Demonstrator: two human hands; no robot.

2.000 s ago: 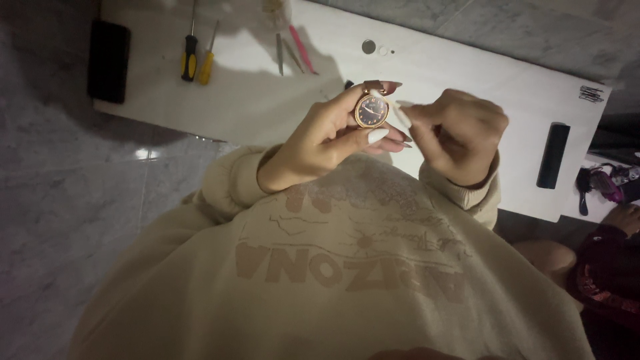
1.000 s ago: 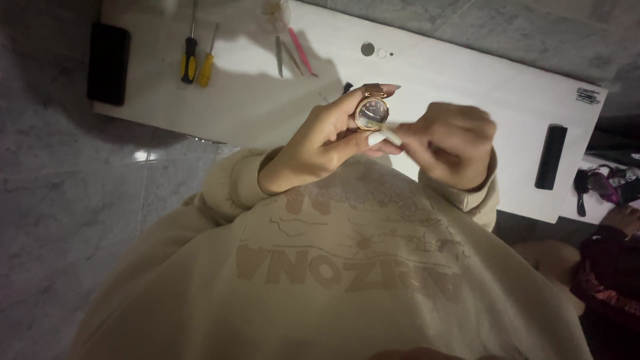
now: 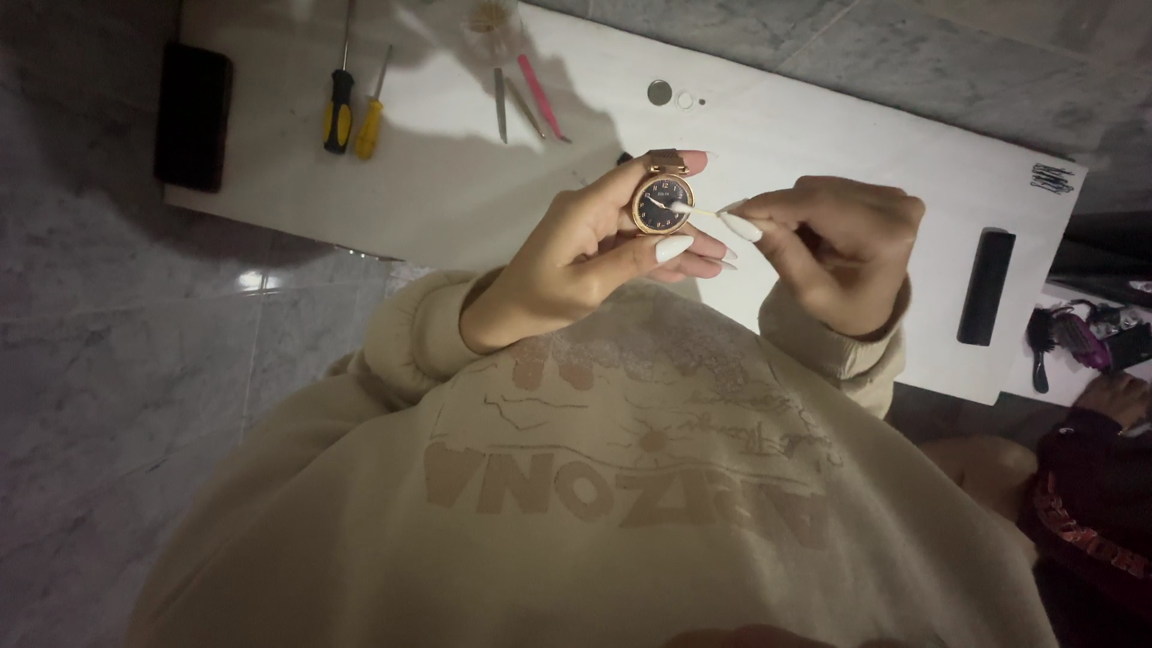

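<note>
A gold-rimmed wristwatch point(image 3: 663, 203) with a dark dial and a brown strap faces up in my left hand point(image 3: 585, 243), held between thumb and fingers near the table's front edge. My right hand point(image 3: 837, 238), just to the right, pinches a cotton swab point(image 3: 705, 211) between thumb and forefinger. The swab's white tip lies over the right part of the dial. Most of the strap is hidden by my left hand. Behind the watch, a dark round disc point(image 3: 660, 92), a small pale disc point(image 3: 685, 100) and a tiny dark piece lie on the white table point(image 3: 792, 117).
Left on the table lie a black phone point(image 3: 193, 117), a black-and-yellow screwdriver point(image 3: 338, 117) and a yellow screwdriver point(image 3: 368, 130). Pink tweezers point(image 3: 540, 94) and thin metal tools lie at the back middle. A black bar-shaped case point(image 3: 986, 286) lies right. Another person point(image 3: 1093, 486) is at far right.
The swab in my right hand has shifted over the dial; it was blurred near the watch's lower right edge one second ago. My left hand has stayed about in place, still holding the watch.
</note>
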